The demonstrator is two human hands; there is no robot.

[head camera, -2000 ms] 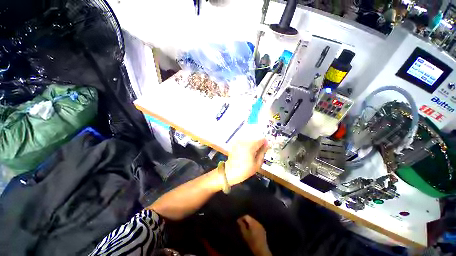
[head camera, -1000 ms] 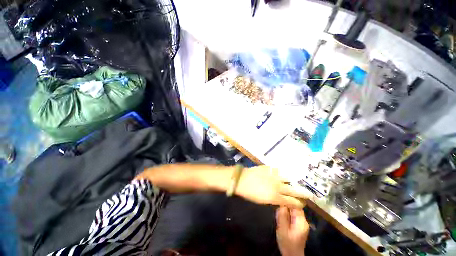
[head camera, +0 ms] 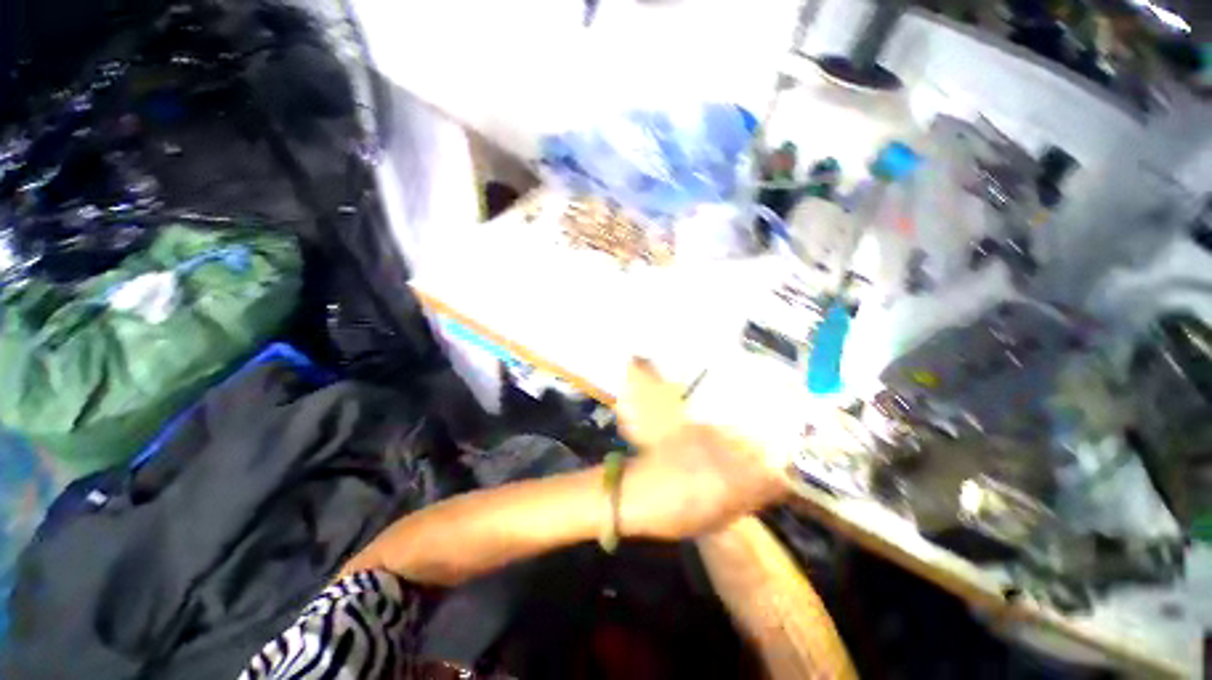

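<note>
My left hand (head camera: 705,480), with a bracelet at the wrist, is blurred at the table's front edge, left of the button machine (head camera: 984,359). My right forearm comes up from below and passes under it. My right hand (head camera: 647,399) shows beyond, its fingers over the table's edge near a thin dark line on the tabletop. What either hand holds cannot be made out. A dark garment (head camera: 226,518) is heaped at the left, and dark cloth lies below my arms. The machine's clamp area (head camera: 837,445) is blurred, with a turquoise strip (head camera: 827,348) upright beside it.
The wood-edged white table (head camera: 532,306) holds a coppery button pile (head camera: 611,230) and a bluish plastic bag (head camera: 665,160) behind it. A green sack (head camera: 146,332) and black plastic (head camera: 173,120) lie at the left. Metal machine parts stand at the right.
The view has swung right and then partly back. My left hand has gone from the machine's clamp to the table's edge. My right hand has come up from below, past my left hand.
</note>
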